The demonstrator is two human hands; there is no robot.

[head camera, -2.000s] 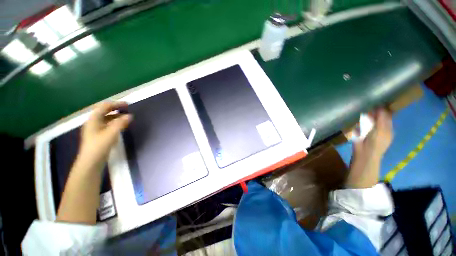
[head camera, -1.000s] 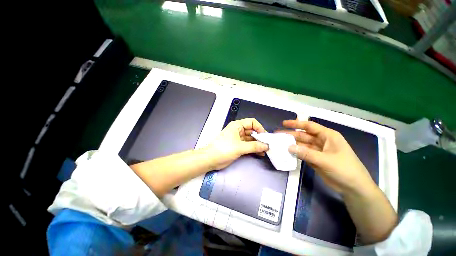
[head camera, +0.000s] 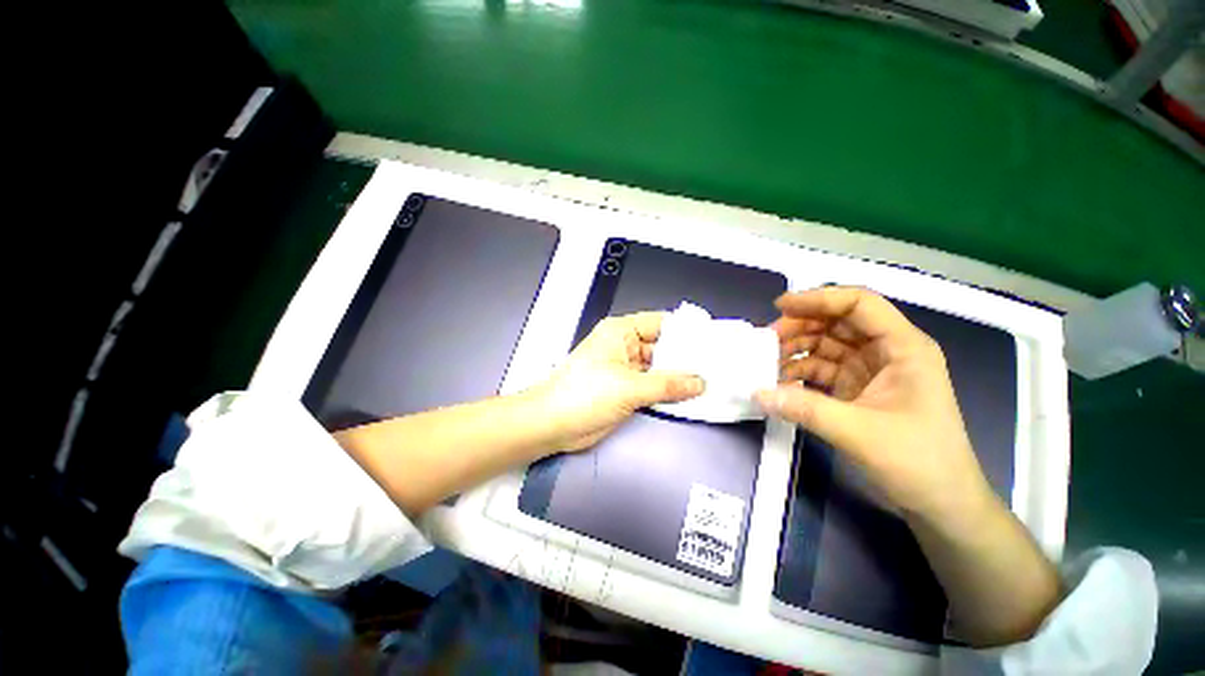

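A white wiping cloth (head camera: 718, 366) is spread between my two hands above the middle tablet (head camera: 634, 482). My left hand (head camera: 611, 379) pinches its left side between thumb and fingers. My right hand (head camera: 866, 383) holds its right edge, thumb below and fingers curled. The middle tablet lies back up, with two lens rings at its upper left corner and a barcode label (head camera: 711, 531) at its lower right. The left tablet (head camera: 443, 310) is partly under my left forearm. The right tablet (head camera: 852, 541) is partly hidden by my right hand and forearm. All three lie in a white foam tray (head camera: 1044, 436).
A translucent white bottle (head camera: 1123, 330) with a metallic top stands at the tray's right. A green conveyor (head camera: 634, 106) runs behind the pale rail (head camera: 582, 185). A black rack (head camera: 146, 238) with white labels is at the left. Another tray (head camera: 985, 11) shows at the top right.
Both hands have come together over the middle tablet, where earlier they were far apart. The cloth, earlier crumpled in my right hand, is now opened wider between both hands.
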